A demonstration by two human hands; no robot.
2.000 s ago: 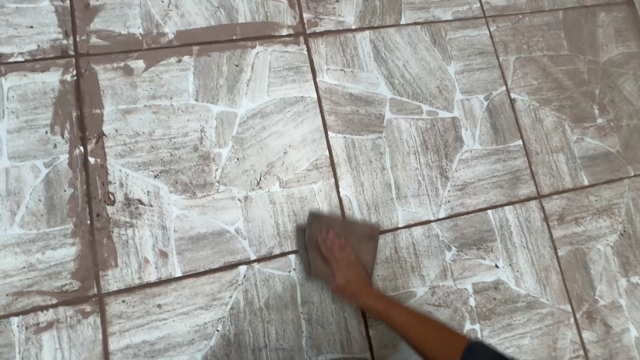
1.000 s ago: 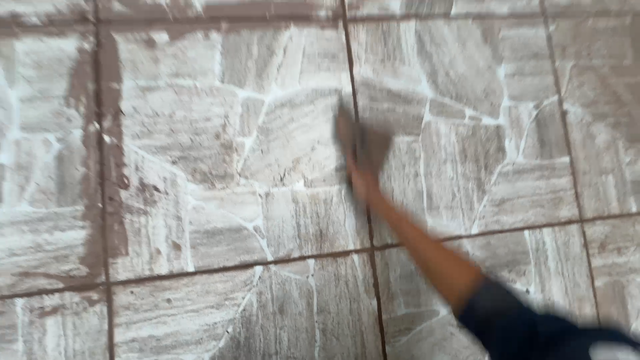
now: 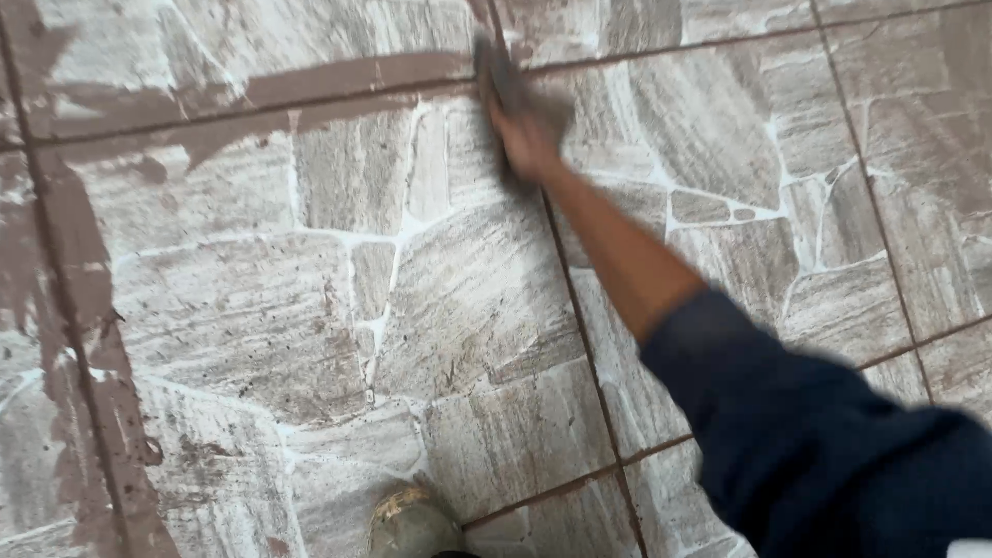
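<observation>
My right hand, blurred by motion, presses a grey-brown sponge or pad on the stone-patterned floor tiles. It lies at the top centre, over the crossing of two brown grout lines. The arm, in a dark blue sleeve, reaches in from the lower right. Wet-looking brown grout is smeared along the joint left of the hand. My left hand is not in view.
The worn toe of a boot stands on the tile at the bottom centre. A wide band of smeared grout runs down the left side. Brownish haze covers tiles at the upper right.
My right hand has moved with the pad up along the grout joint, from the lower crossing to the upper one. The boot toe has come into view at the bottom.
</observation>
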